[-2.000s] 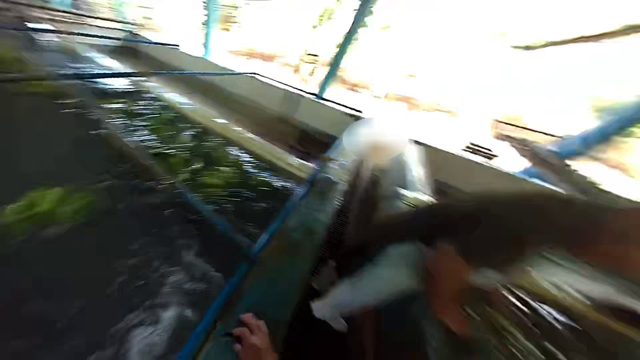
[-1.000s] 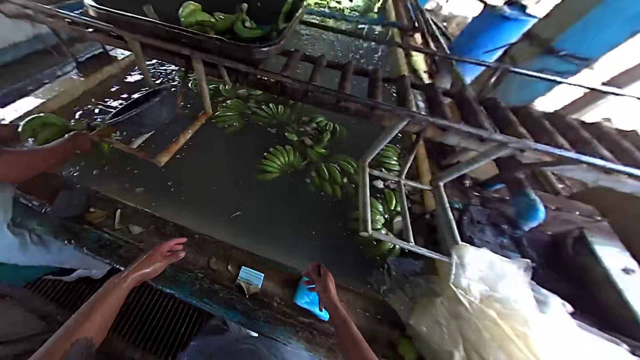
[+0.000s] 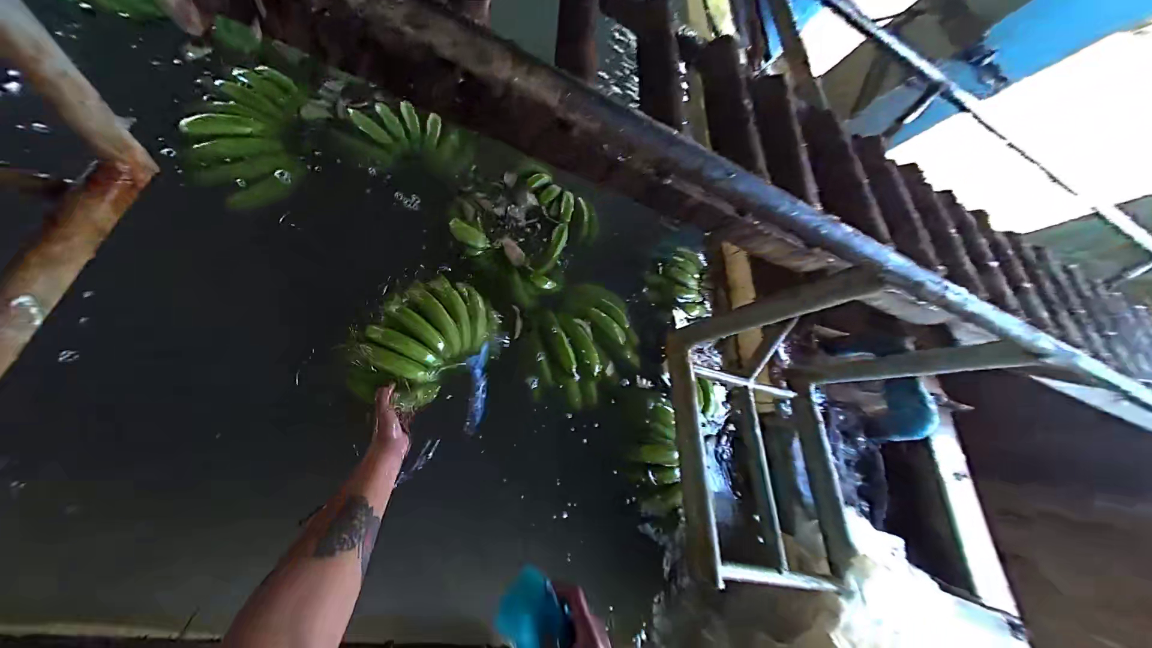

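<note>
Stretched out over dark water, my left hand [image 3: 391, 421] grips the near end of a hand of green bananas [image 3: 427, 328] at the surface; most of its fingers are hidden by the fruit. A narrow blue strip [image 3: 478, 387] lies against the bananas' right side. At the bottom edge my right hand [image 3: 583, 619], blurred and partly out of view, holds a blue item [image 3: 531, 607], whose kind I cannot tell. More green banana hands float beyond, at the upper left [image 3: 238, 139], in the middle [image 3: 576, 342] and beside the metal frame [image 3: 661, 450].
A metal rail [image 3: 720, 184] with a row of dark rollers [image 3: 837, 171] crosses above the water. Below it stands a metal tube frame [image 3: 697, 468] at the right, near translucent plastic sheeting [image 3: 886, 585]. A rusty frame bar [image 3: 67, 243] juts in from the left.
The left hand, empty over the tank's edge a second ago, has reached out to the bananas in the water. The right hand still holds the blue item. The view has shifted strongly.
</note>
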